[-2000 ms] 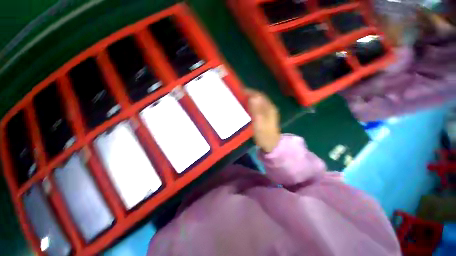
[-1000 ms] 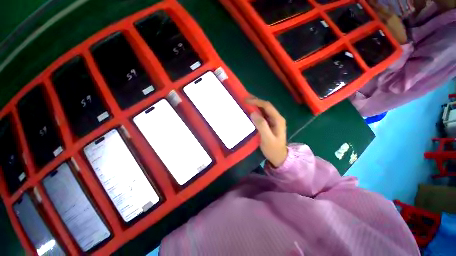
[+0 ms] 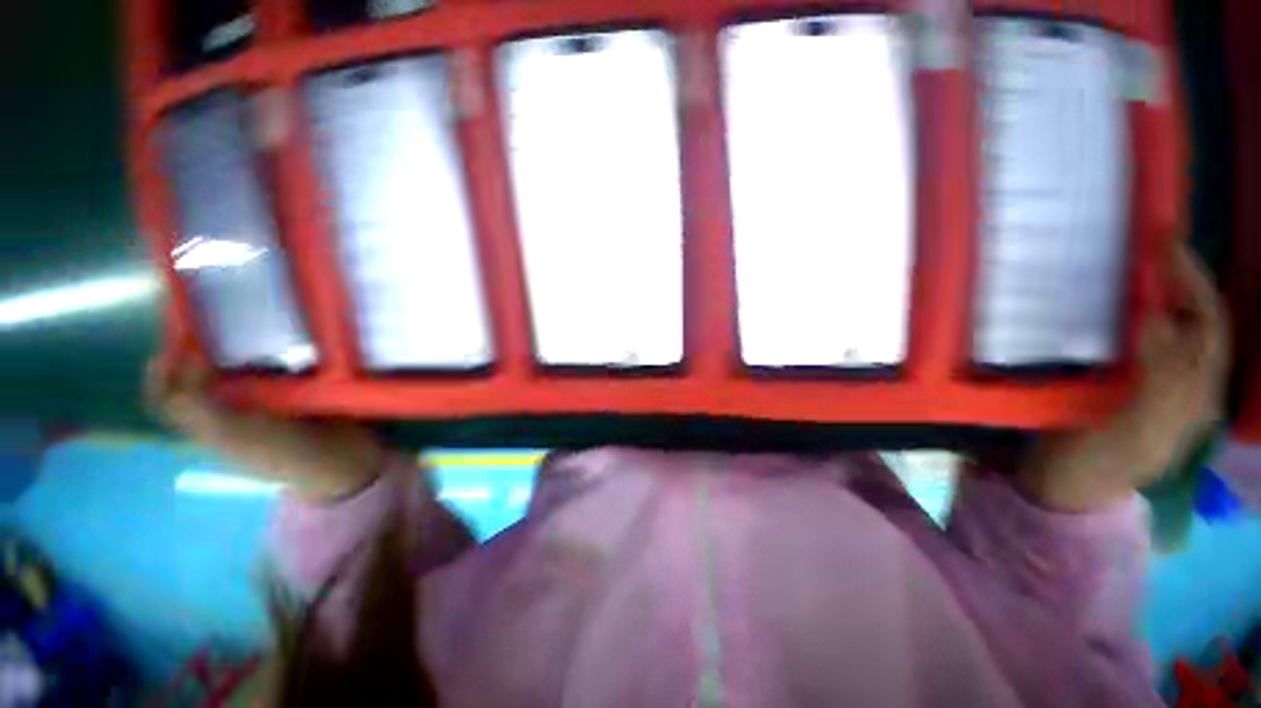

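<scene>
The red phone tray [image 3: 692, 398] fills the upper part of the view, its near edge towards me. The near row holds several smartphones with screens up; the middle ones, such as this smartphone [image 3: 819, 194], are bright white, and the leftmost is greyish. Parts of dark phones show in the far row at the upper left. My left hand [image 3: 256, 429] is at the tray's near left corner, my right hand [image 3: 1162, 387] at its near right corner. Both hold the tray by its sides; fingers are partly hidden under it. The picture is blurred.
The dark green bench surface [image 3: 69, 208] shows at the left with a bright reflection. Blue floor [image 3: 125, 553] with a yellow line shows below the tray. A small blue object [image 3: 1217, 495] is at the right edge, and red items [image 3: 1217, 681] are at the lower right.
The view has turned and the tray now lies straight across, closer to me. My left hand has come into view. My right hand has gone from the tray's side to gripping its near corner.
</scene>
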